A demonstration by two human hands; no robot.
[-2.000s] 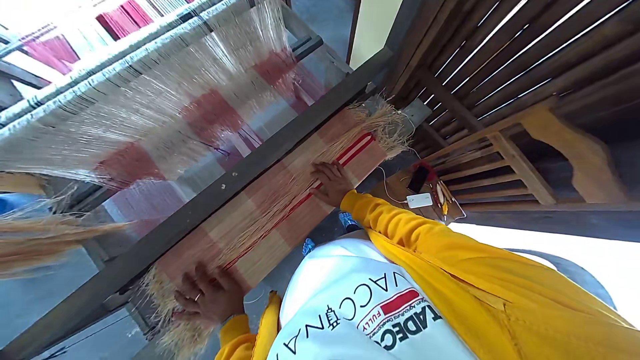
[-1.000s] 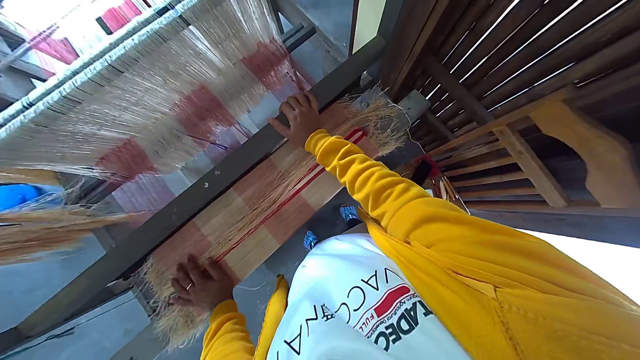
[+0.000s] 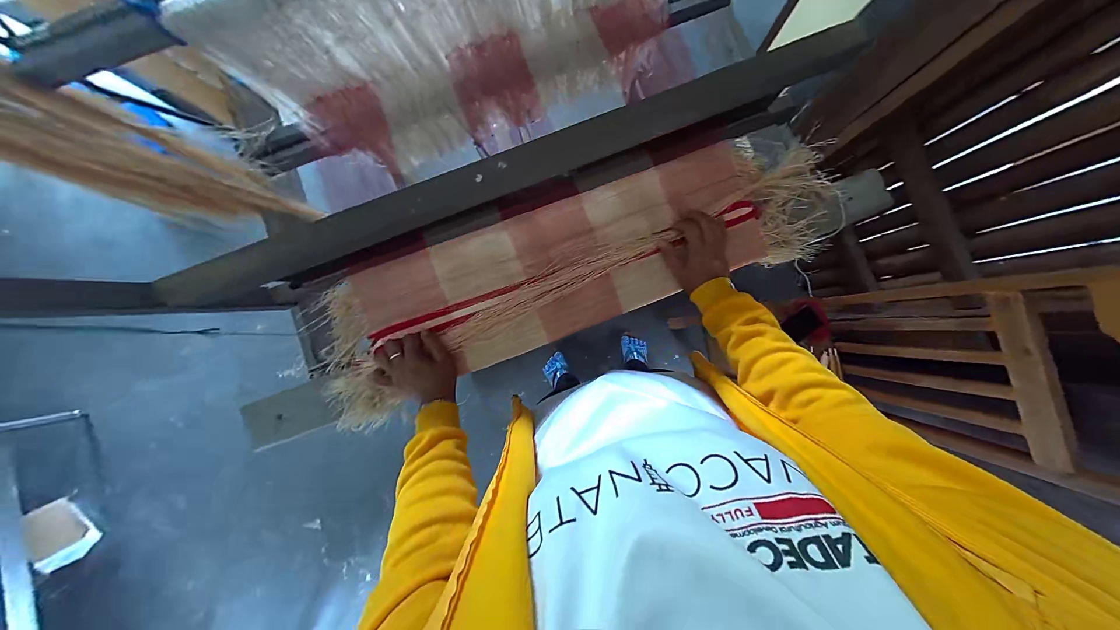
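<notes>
A checked woven cloth (image 3: 564, 227) in pink and cream, with red stripes and frayed ends, lies over the near side of a wooden loom. Loose pale fibre strands (image 3: 569, 278) run slantwise across it. My left hand (image 3: 416, 366), with a ring on one finger, lies at the cloth's left end, over the red stripes; whether it grips anything is hidden. Near the right end, the fingers of my right hand (image 3: 697, 249) are closed on the strands, beside a red band (image 3: 739, 213). Beyond the loom's dark beam (image 3: 490, 171) stretch the warp threads (image 3: 420, 96).
A bundle of tan fibres (image 3: 149, 157) hangs at upper left. On the right stand a wooden railing (image 3: 1032, 376) and a slatted wall (image 3: 1015, 157). My feet (image 3: 634, 348) are below the cloth. A dark object (image 3: 801, 324) lies beyond my right sleeve.
My right hand has moved from the loom's beam back onto the cloth and strands. My left hand stays by the cloth's left end. The view has turned.
</notes>
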